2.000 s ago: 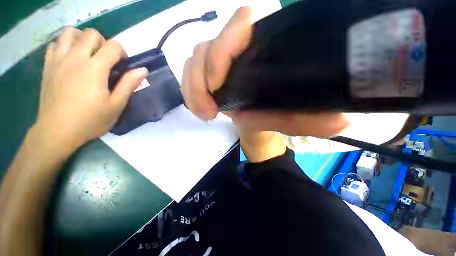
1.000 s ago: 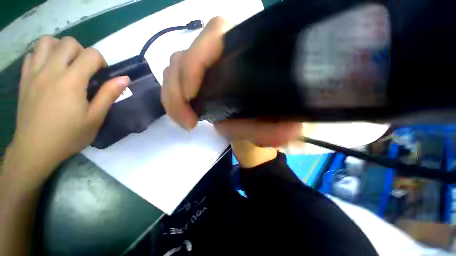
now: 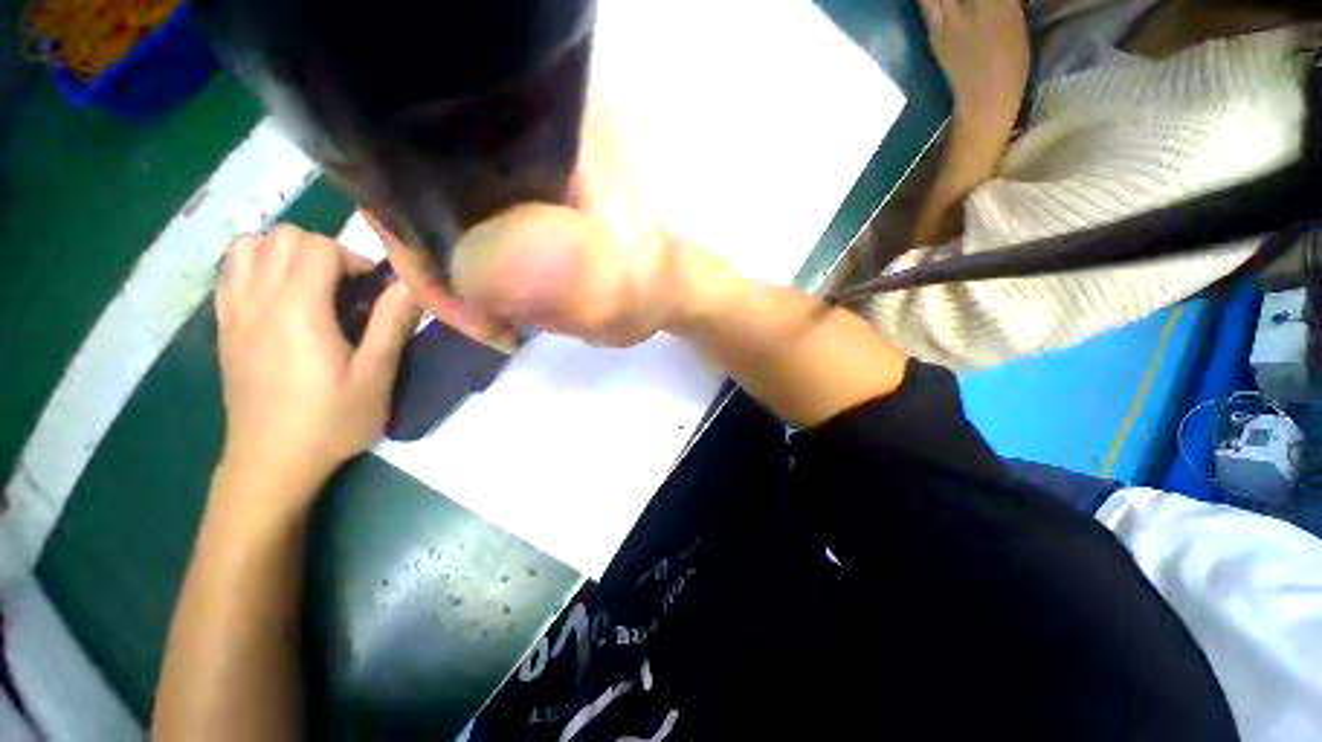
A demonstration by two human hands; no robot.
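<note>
The black electronic unit (image 3: 444, 380) lies on the white sheet (image 3: 580, 461), mostly covered by my hands. My left hand (image 3: 302, 341) grips its left end, thumb on top. My right hand (image 3: 558, 273) is wrapped around the electric screwdriver (image 3: 435, 109), a thick black cylinder, large and blurred near the camera. The screwdriver's front end is over the unit; its tip is hidden. The unit's cable and label are hidden.
A blue bin (image 3: 138, 73) with orange contents is at the top left. A pale rail (image 3: 109, 341) curves along the green bench (image 3: 421, 580). A neighbour's arm (image 3: 986, 87) and cream knitted sleeve are at the upper right, with a black cord (image 3: 1073, 249) crossing.
The view has shifted, bringing the blue bin and neighbour into sight. The screwdriver has swung from pointing rightward to upward, and my right hand now covers more of the unit and its cable.
</note>
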